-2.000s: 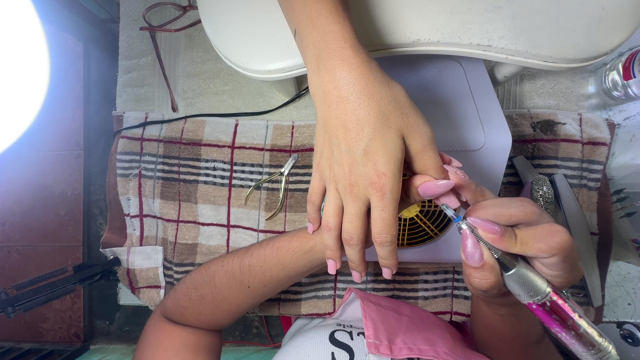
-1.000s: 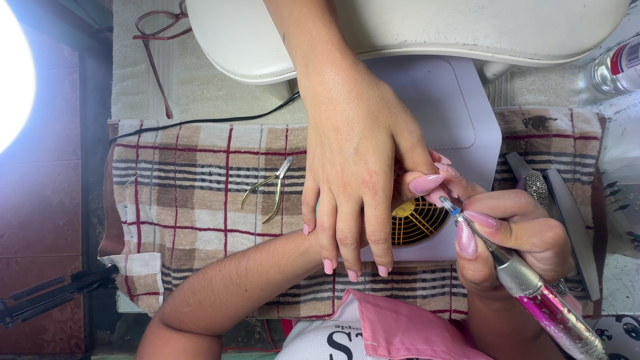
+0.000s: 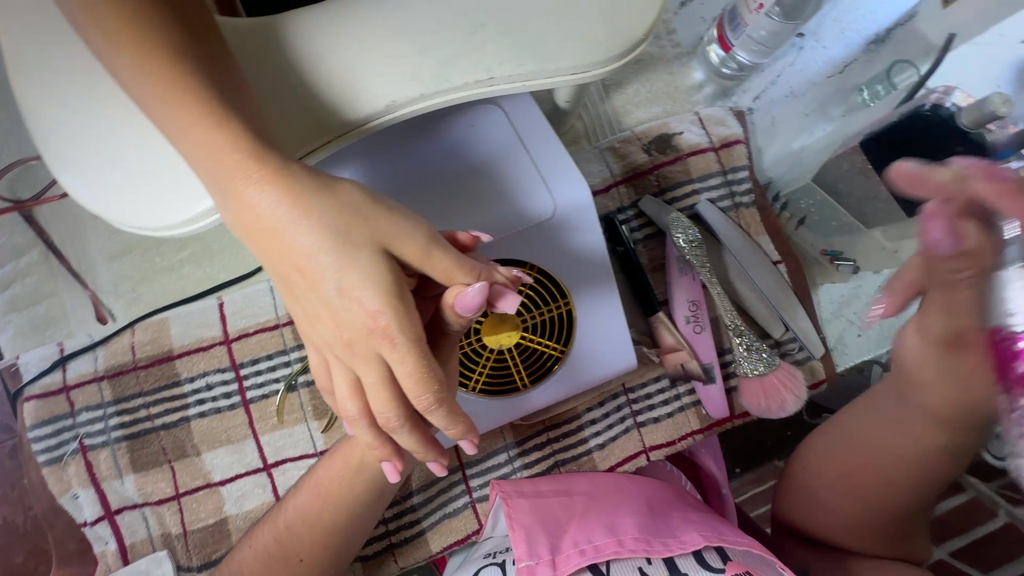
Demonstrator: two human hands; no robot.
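Another person's hand (image 3: pixel 352 272), palm down with pink-painted nails, lies over my left hand (image 3: pixel 448 308). My left thumb and fingers pinch that person's thumb (image 3: pixel 504 299), above the round black-and-gold grille of a white nail dust collector (image 3: pixel 560 232). My left forearm runs under the other hand, which hides most of my left palm. At the right edge my right hand (image 3: pixel 944 264) is blurred, raised beside a bottle-cluttered corner. A pink and silver nail drill handpiece (image 3: pixel 1008 360) is against it, partly cut off by the frame; its tip cannot be made out.
Right of the collector, a black-handled brush (image 3: pixel 632 260), a pink nail file (image 3: pixel 690 320), grey files (image 3: pixel 760 280) and a glittery pink-bristled brush (image 3: pixel 772 388) lie on a plaid towel (image 3: pixel 192 400). Cuticle nippers (image 3: pixel 290 390) are partly hidden. A white armrest (image 3: pixel 384 56) and clear bottle (image 3: pixel 748 36) stand beyond.
My right hand has moved right with the drill handpiece, away from the other person's thumb. My left hand still holds that thumb. The view has shifted and turned.
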